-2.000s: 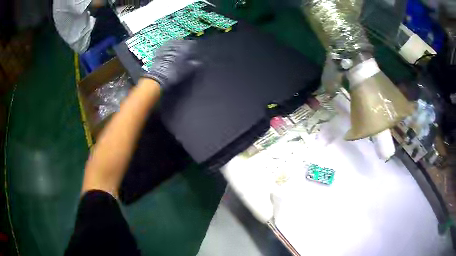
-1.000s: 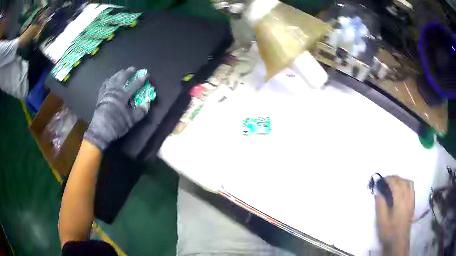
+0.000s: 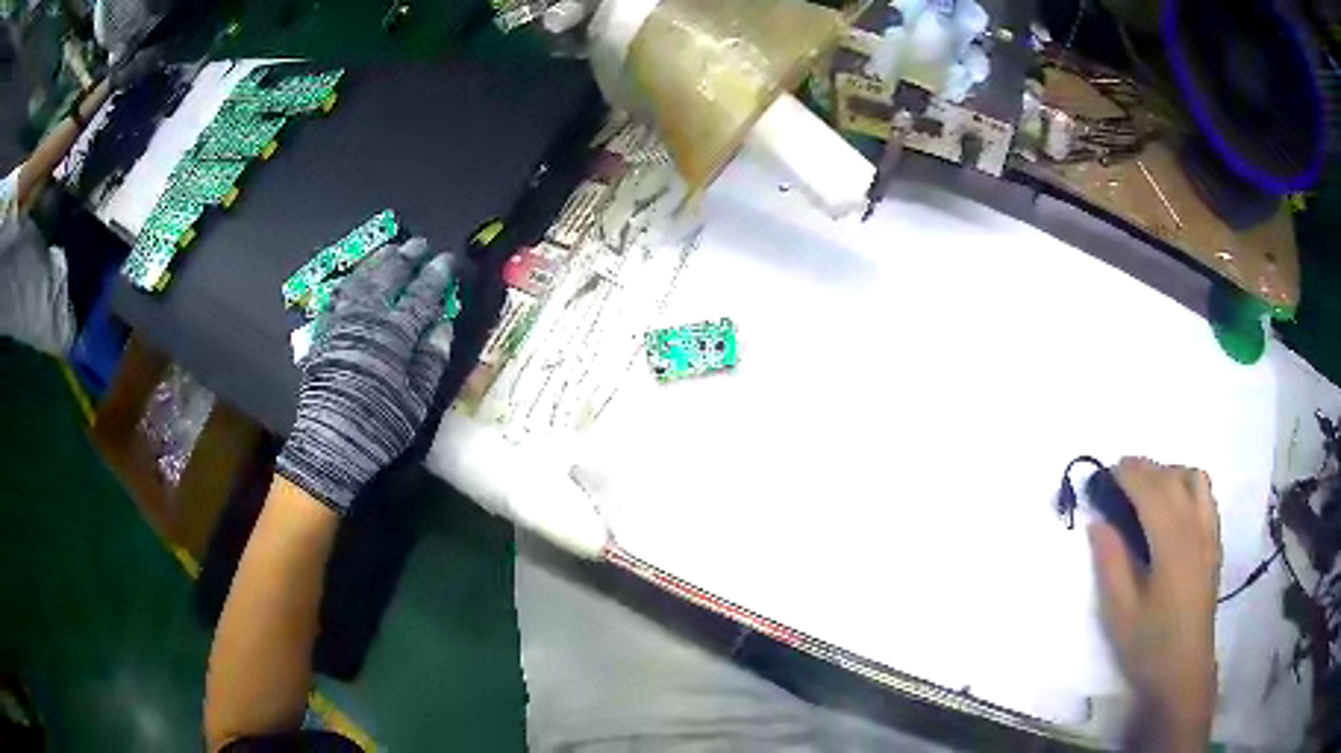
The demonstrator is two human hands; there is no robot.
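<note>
My left hand [image 3: 368, 368], in a grey-black striped knit glove, rests over several green circuit boards [image 3: 341, 262] on the black surface, near its right edge. The fingers cover part of the boards; whether they grip one is hidden. My right hand [image 3: 1162, 544], bare, is shut on a coiled black output cord [image 3: 1121, 518] at the right of the white sheet. The cord's plug end sticks out to the left. One circuit board [image 3: 691, 350] lies alone on the white sheet between the hands.
Rows of green boards [image 3: 221, 177] lie on the black surface [image 3: 427, 140] at far left. A tan cone hood [image 3: 706, 88] with a white tube [image 3: 812, 155] hangs at top centre. Black cords [image 3: 1313, 537] lie at far right. A person's arm [image 3: 52, 147] shows at top left.
My left hand has come back from the far board rows with boards and lowered them near the black surface's right edge. My right hand came into view holding the cord. The camera view has turned right.
</note>
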